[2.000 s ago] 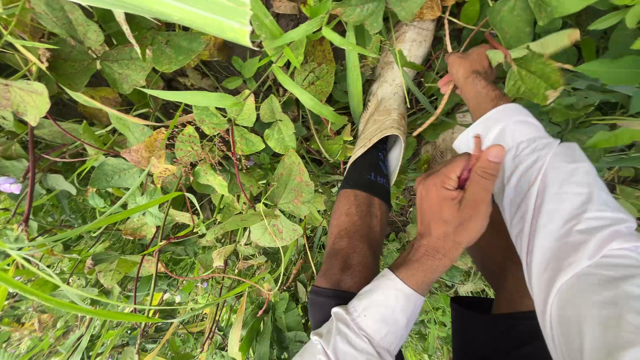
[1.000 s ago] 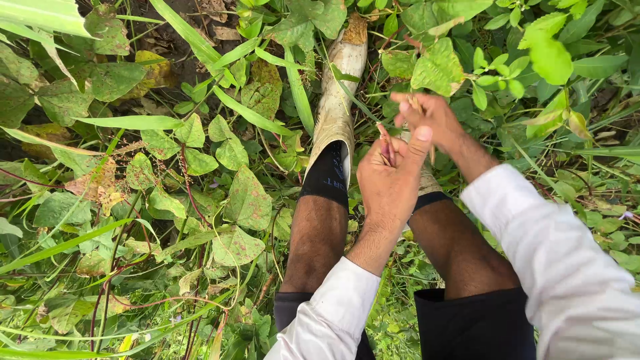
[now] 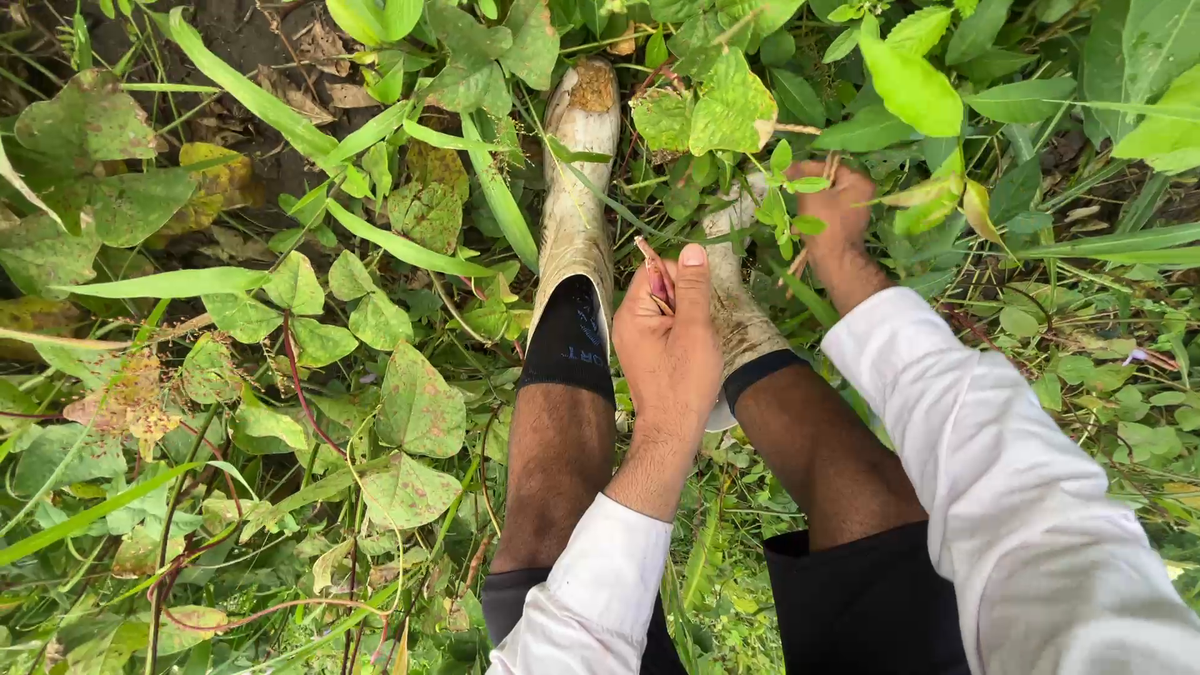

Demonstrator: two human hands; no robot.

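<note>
My left hand [image 3: 667, 347] is closed around several small reddish-purple and tan pods [image 3: 658, 278], with the thumb up and their tips poking out above the fist. To its right and a little farther out, my right hand [image 3: 834, 211] grips thin tan dry pods or stems [image 3: 799, 262] among the leaves; its fingertips are partly hidden. White sleeves cover both forearms. Below my hands are pale, muddy boots, the left one [image 3: 581, 187] in fuller view than the right one [image 3: 736, 281], which foliage and my left hand partly cover.
Leafy vines with spotted leaves [image 3: 420, 403] and red stems spread on the left. Long grass blades [image 3: 253, 98] cross near the left boot. Dense green leaves [image 3: 1027, 98] stand at the upper right. Bare soil with dry leaves [image 3: 314, 47] shows at the upper left.
My hands were close together one second ago; now the right hand is apart, farther right among the leaves. The left hand still holds pods. The view has shifted.
</note>
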